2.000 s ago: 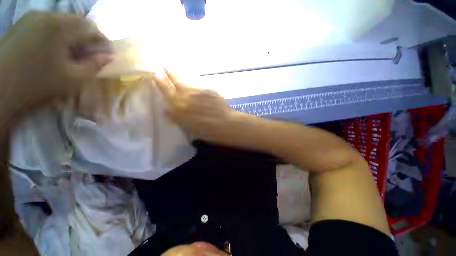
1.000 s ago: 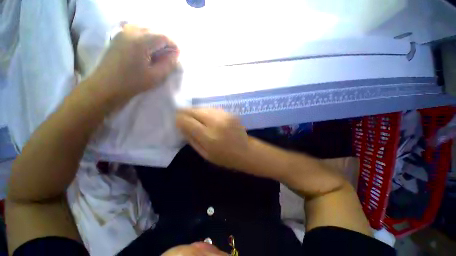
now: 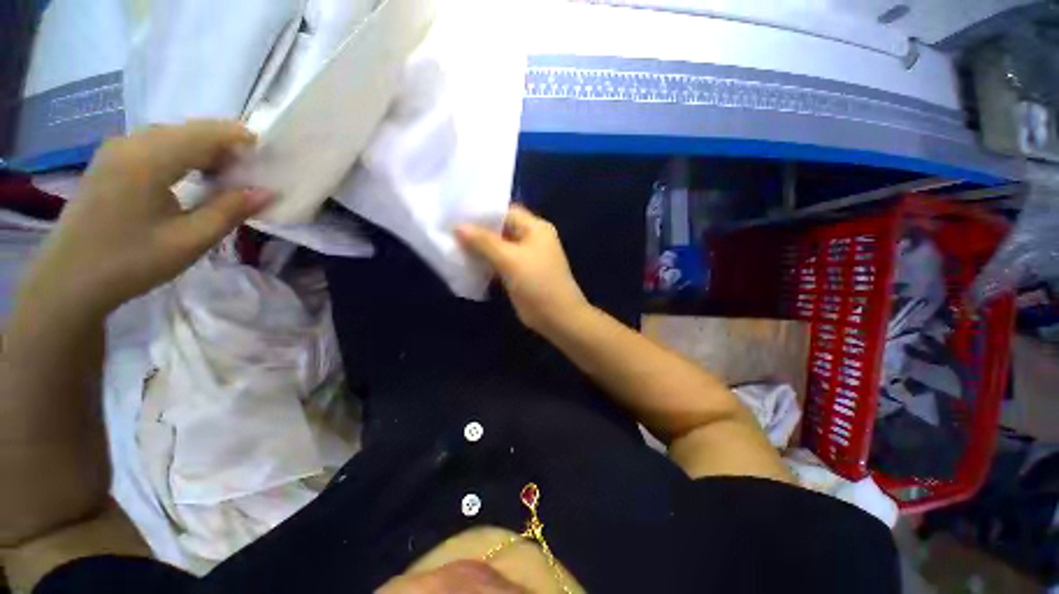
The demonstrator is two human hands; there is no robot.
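A white garment piece (image 3: 436, 145) hangs over the front edge of the machine table, between my hands. My right hand (image 3: 523, 261) pinches its lower right corner between thumb and fingers, just off the table edge. My left hand (image 3: 157, 209) holds the folded cream edge at the left between thumb and fingers. More of the white cloth runs up over the table and out at the top edge of the picture. The needle area is not in view.
The ruler strip (image 3: 743, 95) runs along the table's front edge. A red plastic basket (image 3: 845, 348) with grey and white cloth stands at the lower right. A pile of white and cream pieces (image 3: 238, 406) lies at the lower left. A clear plastic bag (image 3: 1022, 238) hangs at the right.
The view has tilted down towards the lap. The cloth is now spread between the hands at the table edge; my left hand has moved left, away from my right hand, which still pinches the cloth.
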